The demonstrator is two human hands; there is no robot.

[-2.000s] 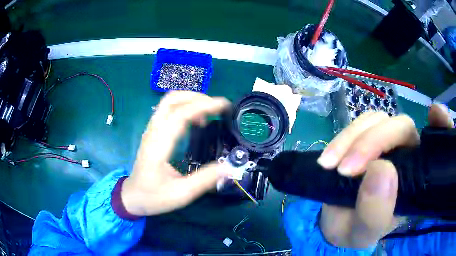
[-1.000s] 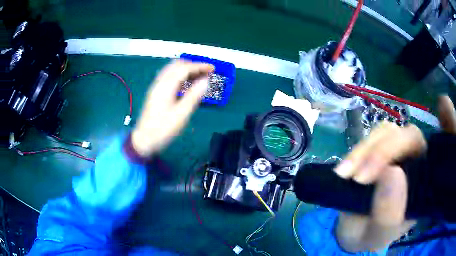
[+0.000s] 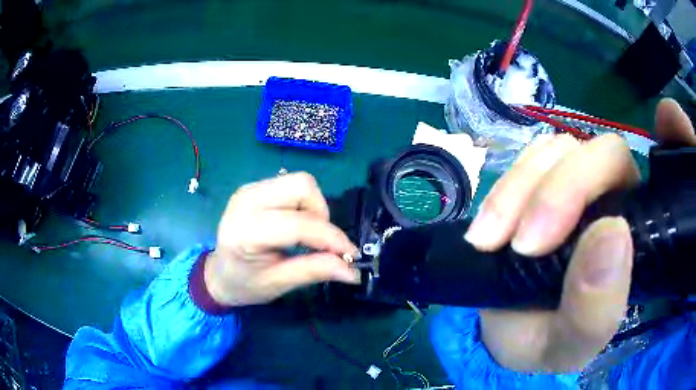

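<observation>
My right hand (image 3: 565, 244) grips the thick black electric screwdriver (image 3: 458, 263), which lies nearly level and points left. My left hand (image 3: 278, 240) pinches a tiny piece, probably a screw, between thumb and index finger at the screwdriver's tip. Behind them stands the black lens housing (image 3: 375, 183), its round ring facing up and showing green. The screwdriver hides most of the small silver motor (image 3: 372, 249) at the housing's front; one metal ear shows. Thin motor wires (image 3: 401, 335) run out below the screwdriver to a white plug.
A blue box (image 3: 305, 143) of screws is at the back. A plastic-wrapped grease pot (image 3: 465, 91) with red sticks (image 3: 595, 119) stands back right. White paper (image 3: 450, 145) lies behind the housing. Other black housings (image 3: 46, 145) with red-black cables (image 3: 194, 152) are at left.
My left hand has left the blue box and come down to the screwdriver's tip with a tiny piece. The screwdriver has moved left, in front of the motor.
</observation>
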